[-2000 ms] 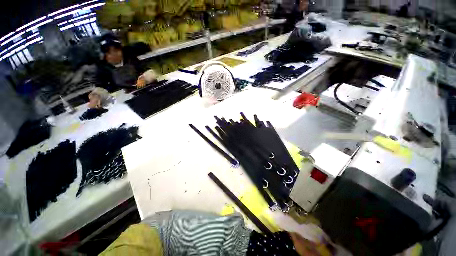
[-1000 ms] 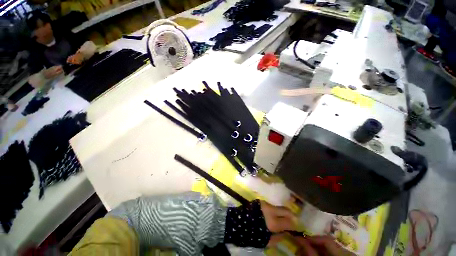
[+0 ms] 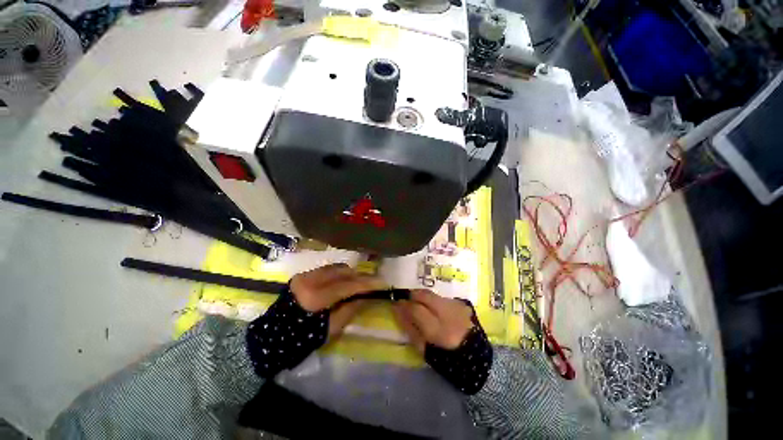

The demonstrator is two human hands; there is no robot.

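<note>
My left hand [image 3: 330, 290] and my right hand [image 3: 435, 318] are together in front of the sewing machine head [image 3: 361, 185]. Both hold a short black strap end [image 3: 378, 295] that spans between them; a small bright spot, perhaps a ring, shows near my right fingers. The needle is hidden under the head. A single black strap [image 3: 202, 274] lies to the left, its right end reaching my left hand; I cannot tell if it is the held one. Finished straps [image 3: 129, 163] lie fanned left of the machine, with silver rings at their near ends.
Yellow tape [image 3: 378, 351] edges the work surface. A row of rings [image 3: 528, 296] stands right of the head. Red-orange cord [image 3: 562, 258], a white bundle [image 3: 635, 266] and a bag of rings [image 3: 631, 369] are at the right. A fan [image 3: 33, 53] stands at the rear left. Black straps lie near my lap [image 3: 300, 418].
The view has swung right and down, so the machine now sits in the middle. Both hands and the strap end between them now show clearly; the other person is out of view.
</note>
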